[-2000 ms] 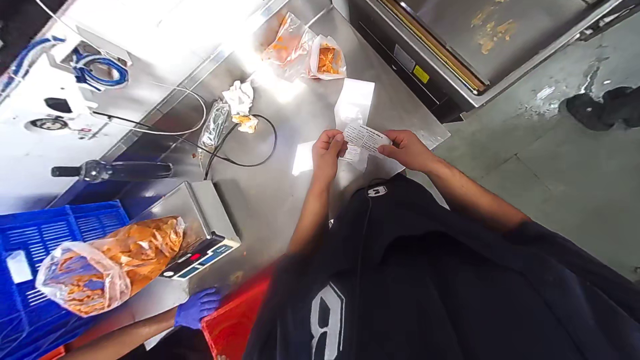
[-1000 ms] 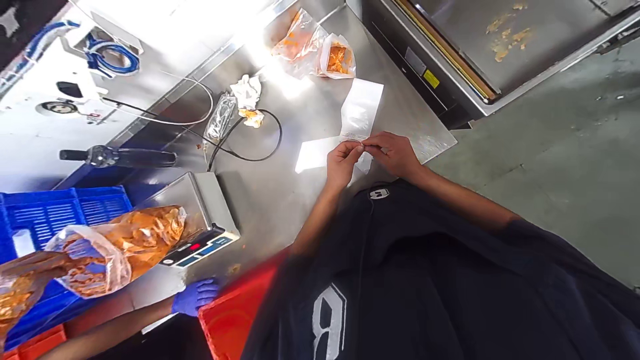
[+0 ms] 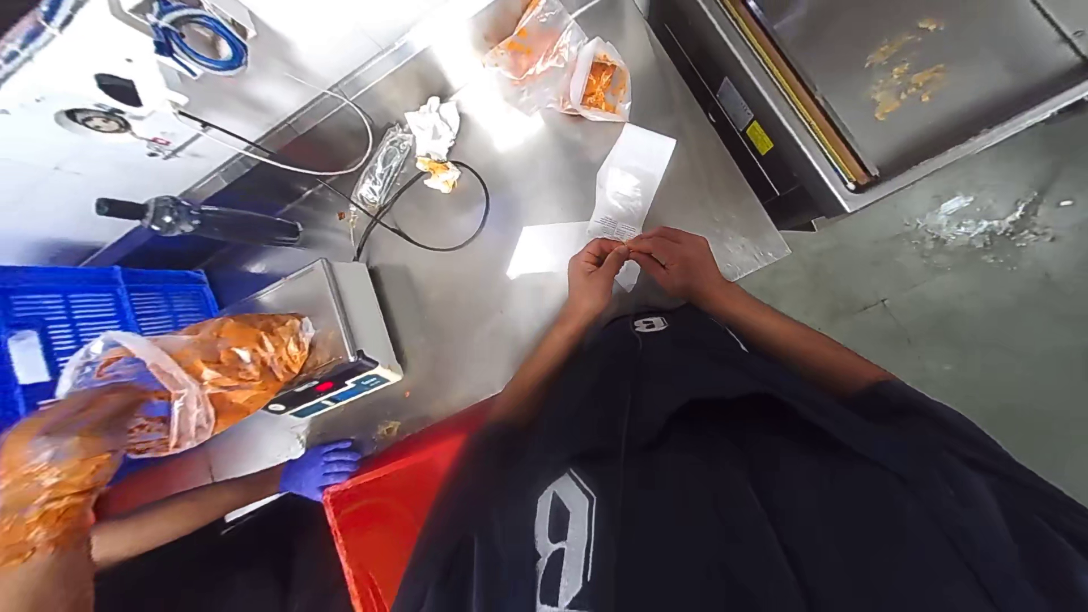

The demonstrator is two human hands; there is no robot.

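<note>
Over the steel table, my left hand (image 3: 597, 274) and my right hand (image 3: 677, 262) meet fingertip to fingertip, pinching the lower part of a white printed paper strip (image 3: 632, 178). The strip's upper length runs away from me, and a short end shows below my fingers. Left of the strip lies a flat white sheet or bright patch (image 3: 548, 248); I cannot tell which. Beyond the strip's far end stands an open plastic bag of orange food (image 3: 602, 83), beside a clear bag (image 3: 534, 53) with orange residue.
At left, a bag of orange food (image 3: 255, 353) lies on a digital scale (image 3: 361, 314), a co-worker's hand in its mouth. Their purple-gloved hand (image 3: 321, 469) touches a red crate (image 3: 399, 501). A blue crate (image 3: 76, 297), a black cable (image 3: 484, 204) and a steel machine (image 3: 765, 127) surround the table.
My hands have come together on the strip, which was held between them spread apart two seconds ago. The co-worker's other arm has come in from the left, its hand now inside the bag.
</note>
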